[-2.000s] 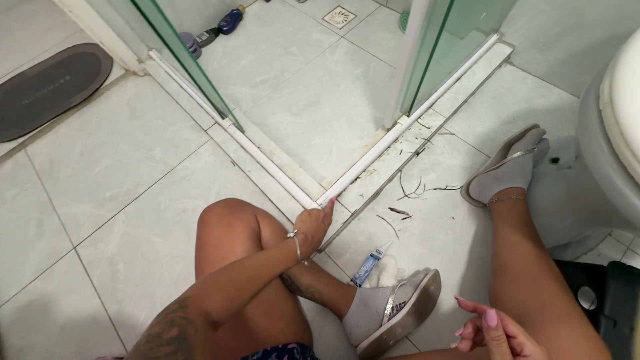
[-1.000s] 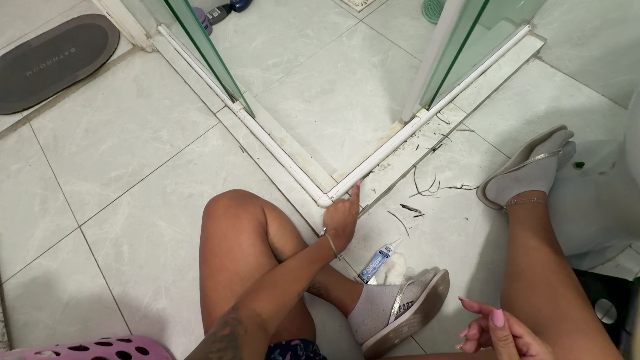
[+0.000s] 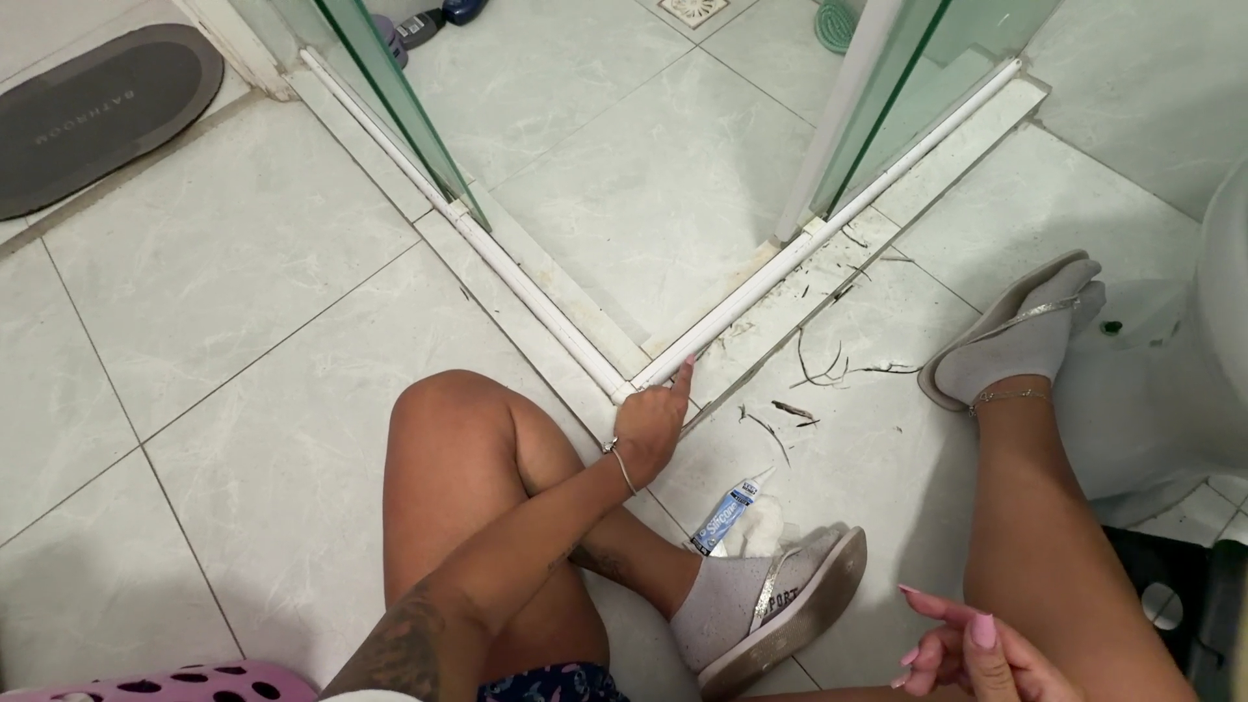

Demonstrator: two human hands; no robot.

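My left hand [image 3: 651, 421] rests at the corner of the shower sill, its index finger extended against the outer edge of the white bottom rail [image 3: 726, 310]. Nothing shows in its grasp. Low at the right, my right hand [image 3: 980, 651] hangs in the air with fingers partly curled and apart, holding nothing. A tube of silicone [image 3: 724, 519] with a pointed nozzle lies on the floor tiles beside my left foot, against some crumpled white paper or cloth [image 3: 763, 531]. Dark thin strips of old sealant or dirt [image 3: 795, 412] are scattered over the stone sill and nearby tiles.
Green glass panels [image 3: 405, 117] stand on both rails. Inside the shower are a floor drain [image 3: 693, 10] and bottles [image 3: 421, 29]. A grey bath mat [image 3: 107, 112] lies at the left, a pink perforated basket [image 3: 195, 682] below it. The toilet [image 3: 1219, 322] stands at the right.
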